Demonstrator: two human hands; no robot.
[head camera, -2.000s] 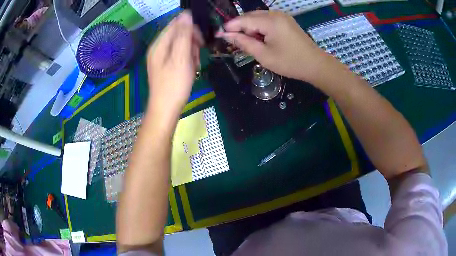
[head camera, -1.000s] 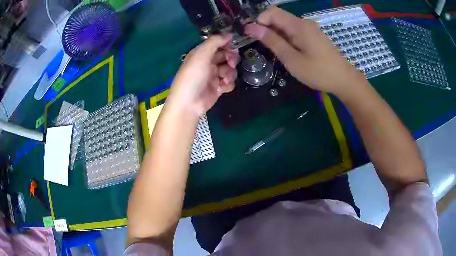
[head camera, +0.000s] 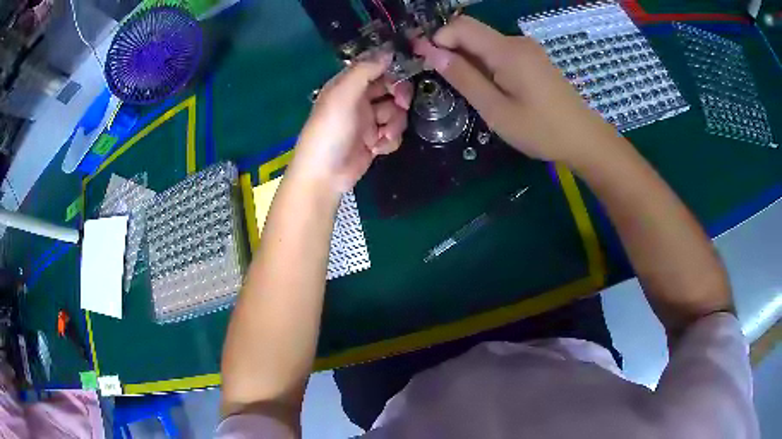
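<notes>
The black bench fixture (head camera: 369, 21) stands at the top centre, with metal arms and red wire. Both hands are at its front. My left hand (head camera: 360, 120) has its thumb and fingertips at the metal part of the fixture, other fingers curled. My right hand (head camera: 502, 81) has its thumb and index finger close to the left fingertips. What lies between the fingertips is too small and blurred to tell. The shiny round metal post (head camera: 439, 116) stands just below the hands on the dark base plate (head camera: 412, 184). Small metal rings (head camera: 470, 153) lie beside the post.
A tweezers-like stick (head camera: 476, 225) lies in front. The sticker sheet (head camera: 350, 236) is partly under my left forearm. A blister tray stack (head camera: 195, 244) and white card (head camera: 104, 266) are left, a fan (head camera: 153, 53) back left. A dotted tray (head camera: 604, 69) and see-through tray (head camera: 724, 86) are right.
Since two seconds ago, my left hand has come down and right to the fixture's front, and the view has shifted. Since one second ago, the hands have barely moved.
</notes>
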